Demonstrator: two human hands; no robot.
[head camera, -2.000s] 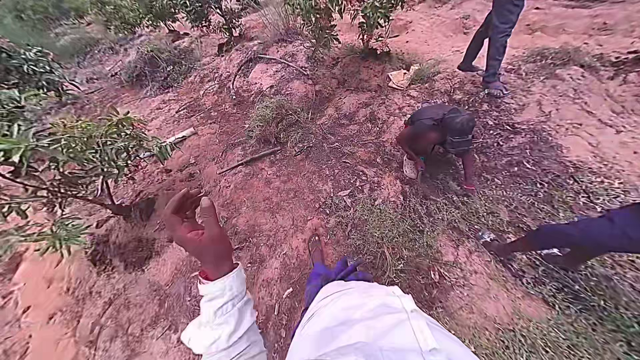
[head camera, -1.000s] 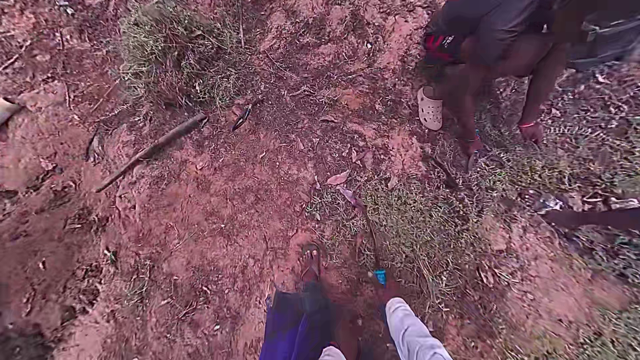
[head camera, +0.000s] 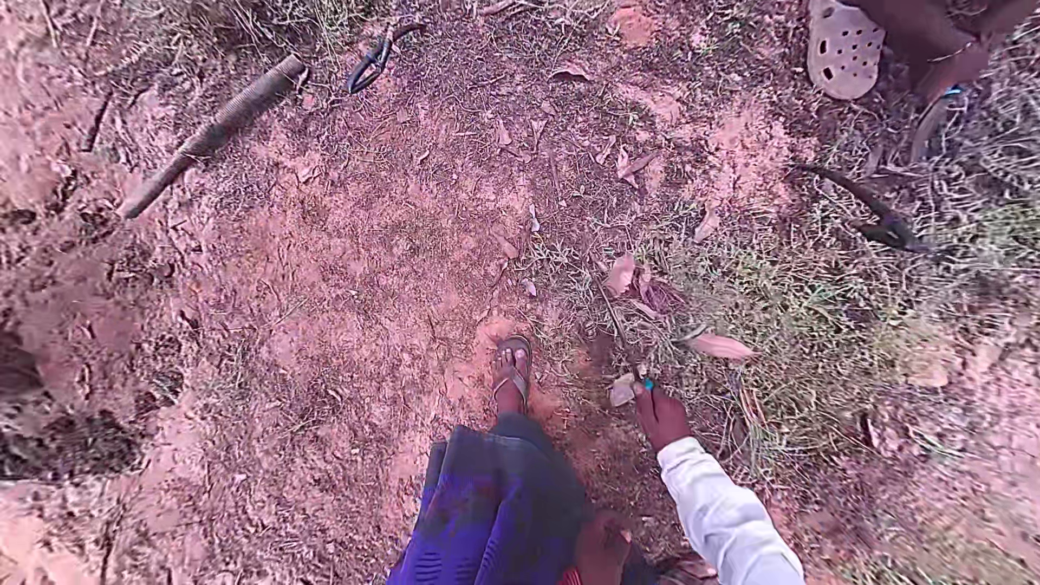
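My right hand (head camera: 662, 414), below a white sleeve, is closed on a thin dark tool (head camera: 619, 325) with a teal part at the fingers. The tool reaches up into low weeds and dry leaves (head camera: 642, 296); its far end is hard to make out. A pale leaf or chip (head camera: 622, 391) lies against the fingertips. At the bottom edge, beside the dark and purple cloth over my leg, my left hand (head camera: 603, 546) shows partly, with a red band at the wrist. Its fingers are hidden. A pinkish dry leaf (head camera: 721, 347) lies right of my right hand.
My sandalled foot (head camera: 512, 370) stands on reddish soil. A stick (head camera: 215, 134) and a dark looped object (head camera: 375, 65) lie at the upper left. At the upper right are a person's perforated clog (head camera: 845, 49) and limb, with a dark curved object (head camera: 890, 223) below.
The view has tilted down and come closer to the ground. My left hand, raised two seconds ago, is now low at the bottom edge. My right hand has come into view with the tool.
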